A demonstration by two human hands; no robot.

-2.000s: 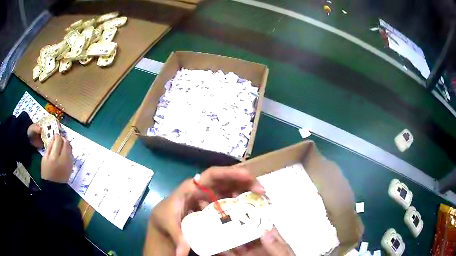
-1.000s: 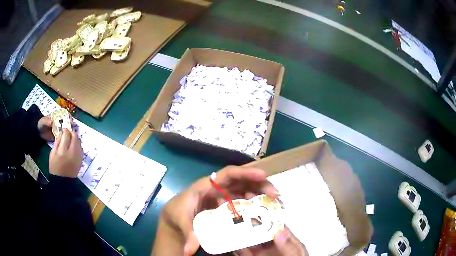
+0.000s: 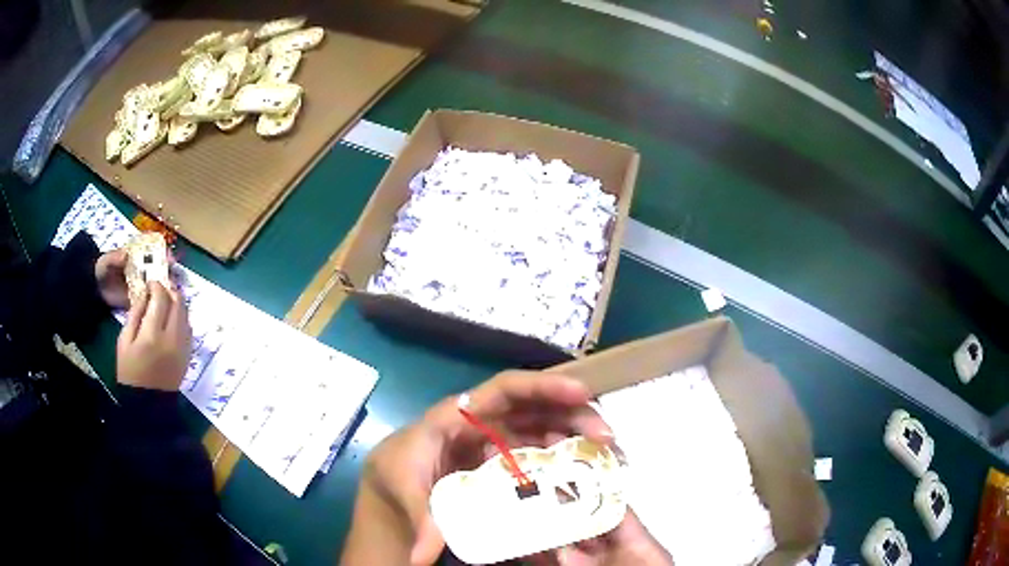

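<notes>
A cream-white plastic housing [image 3: 487, 520] is held at the lower middle, its ribbed part towards the right. A red lead wire [image 3: 492, 442] with a pale tip rises from a small dark square [image 3: 528, 490] on it. My left hand [image 3: 426, 470] is around the housing's left and far side, fingers curled behind it. My right hand [image 3: 642, 544] is at its lower right edge, mostly cut off by the frame's bottom; its fingertips are partly hidden by the housing. An open carton of plain white pads [image 3: 686, 453] stands right behind the hands.
A second carton [image 3: 498, 249] holds white-bluish pieces. Yellowish housings [image 3: 210, 88] lie piled on cardboard [image 3: 221, 205] at far left. Another person's hands [image 3: 155, 332] hold a housing over a printed paper sheet [image 3: 293, 409]. Several housings [image 3: 909, 442] and an orange sheet [image 3: 992, 531] lie at right.
The view has shifted, so the cartons and pile sit further right in the picture. My hands still hold the housing; my right hand now shows lower, beneath its right end.
</notes>
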